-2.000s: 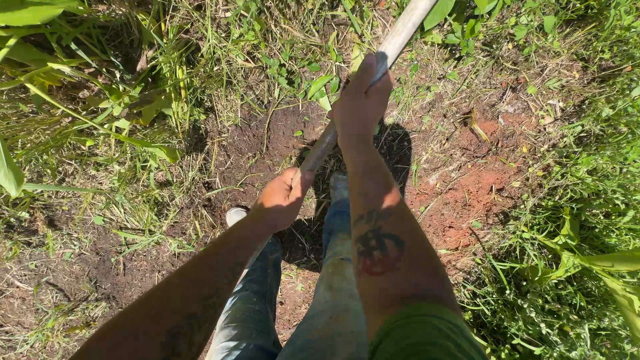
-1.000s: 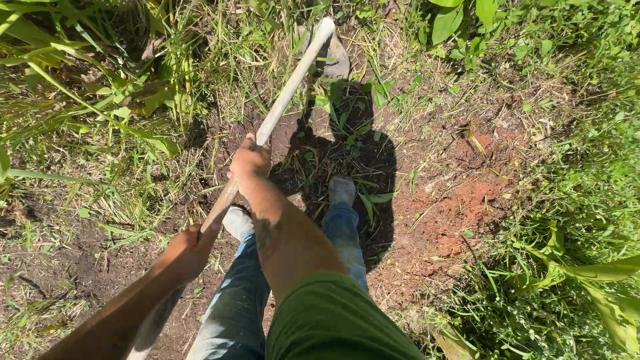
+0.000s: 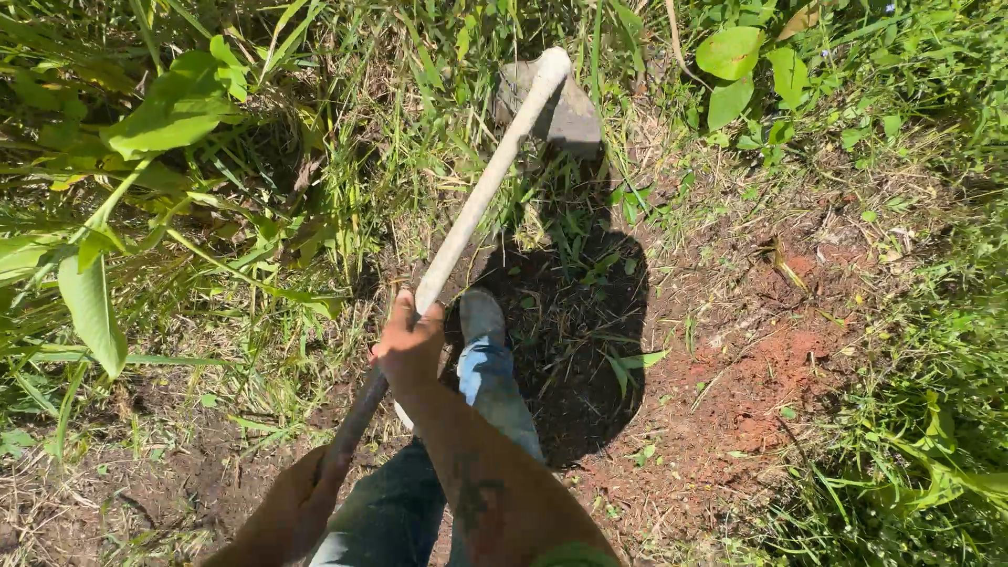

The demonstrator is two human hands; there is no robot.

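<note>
A hoe with a long wooden handle [image 3: 482, 193] slants from the lower left up to the top centre. Its flat metal blade [image 3: 573, 118] lies among the grass at the top, partly hidden by the handle and by blades of grass. My right hand [image 3: 411, 339] is closed around the middle of the handle. Lower down, my left hand [image 3: 303, 492] grips the handle's darker, shaded part.
Below the blade, cut grass lies on dark soil [image 3: 567, 354] in my shadow. My shoe [image 3: 481, 315] stands beside that soil. Reddish bare earth [image 3: 780, 362] is at the right. Broad-leaved plants [image 3: 93, 307] grow at the left, with grass [image 3: 906, 441] at the lower right.
Two seconds ago the hoe's blade was out of view; one second ago it was at the top, as now. Both hands stay on the handle, lower left than two seconds ago.
</note>
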